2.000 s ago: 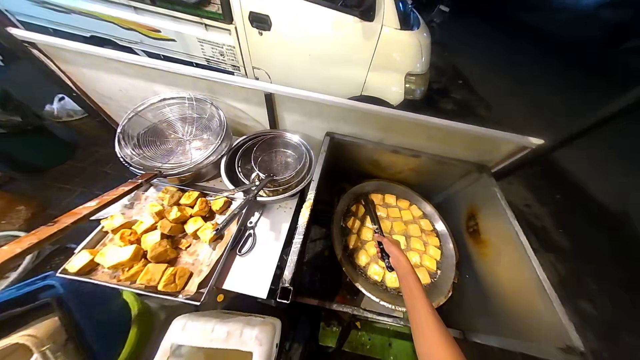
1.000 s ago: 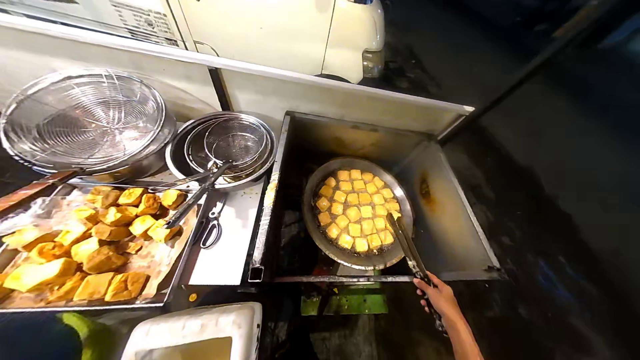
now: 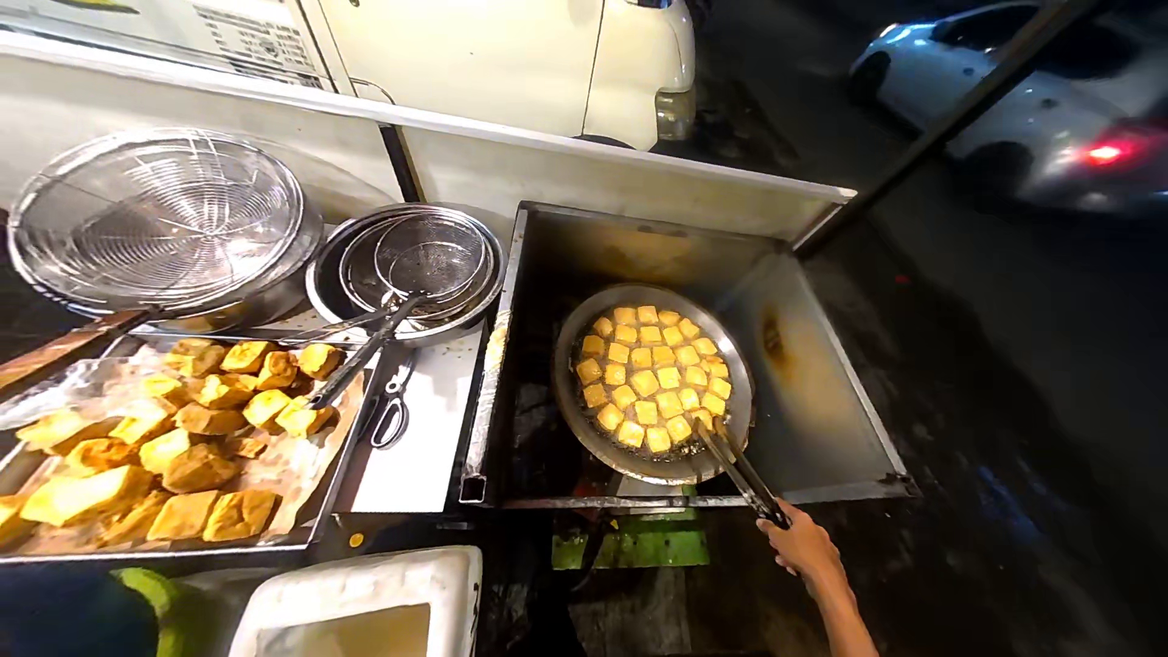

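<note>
My right hand (image 3: pixel 803 540) grips a pair of dark metal tongs (image 3: pixel 750 482), whose tips touch the tofu-like cubes at the lower right of a round frying pan. Many golden cubes (image 3: pixel 643 382) float close together in oil inside the pan (image 3: pixel 584 436). The pan sits within a metal-walled enclosure (image 3: pixel 826 401). My left hand is out of view. Larger browned fried pieces (image 3: pixel 208 467) lie on paper in a metal tray (image 3: pixel 321 511) at the left.
Wire strainers (image 3: pixel 431 257) rest in a steel bowl (image 3: pixel 315 292); a wide wire skimmer (image 3: pixel 196 228) covers a pot. Scissors (image 3: pixel 391 422) lie beside the tray. A white container (image 3: pixel 365 584) stands in front. Beyond the panel are a cream van (image 3: pixel 474 59) and a light car (image 3: pixel 976 82).
My right hand, which was over the pan, has drawn back to its near right side, still holding the tongs. A car has appeared at the upper right. The view has shifted.
</note>
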